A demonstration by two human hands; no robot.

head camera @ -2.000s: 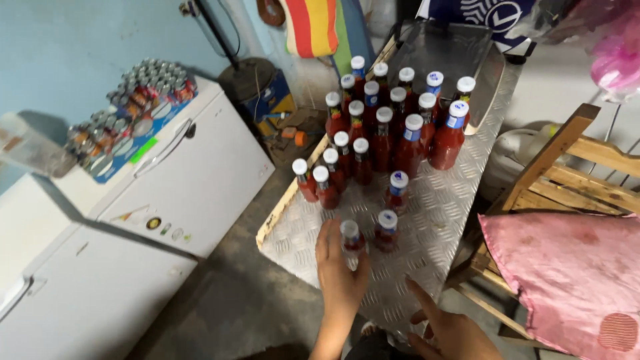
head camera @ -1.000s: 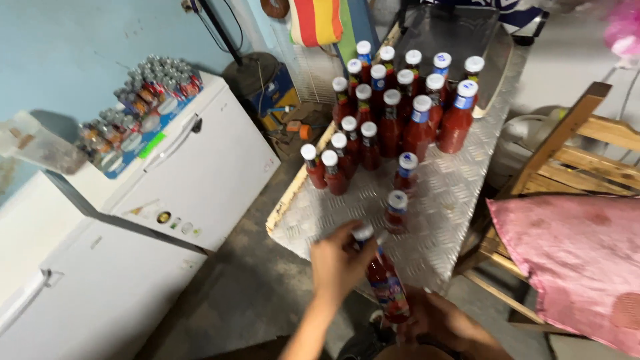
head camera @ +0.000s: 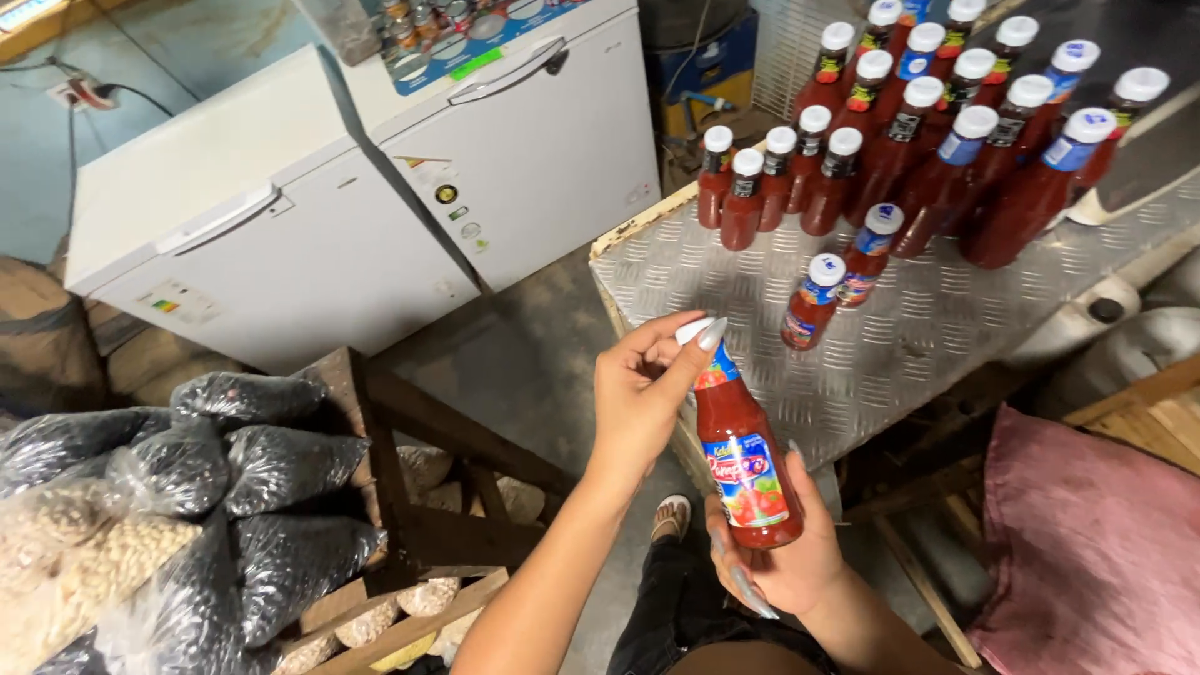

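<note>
A glass ketchup bottle [head camera: 747, 459] with a white cap and a blue label is tilted in front of me, off the table's near edge. The fingers of my left hand [head camera: 647, 384] grip its cap. My right hand [head camera: 778, 553] cradles the bottle's lower part from below and the side. Beyond them, two small blue-labelled ketchup bottles [head camera: 812, 305] stand upright on the diamond-plate metal table [head camera: 712, 272]. Behind these, several red sauce bottles [head camera: 937, 178] with white caps stand in a close group, the larger ones toward the right.
Two white chest freezers [head camera: 300, 244] stand at the left, one bearing canned goods [head camera: 436, 28]. Bagged goods [head camera: 291, 469] fill a wooden rack [head camera: 370, 450] at the lower left. A pink cloth [head camera: 1087, 553] covers part of a wooden chair at the right. My sandalled foot is below.
Two seconds ago my left hand was by a small bottle on the table and my right hand was empty. Now both hands hold a bottle off the table. The view has shifted toward the left.
</note>
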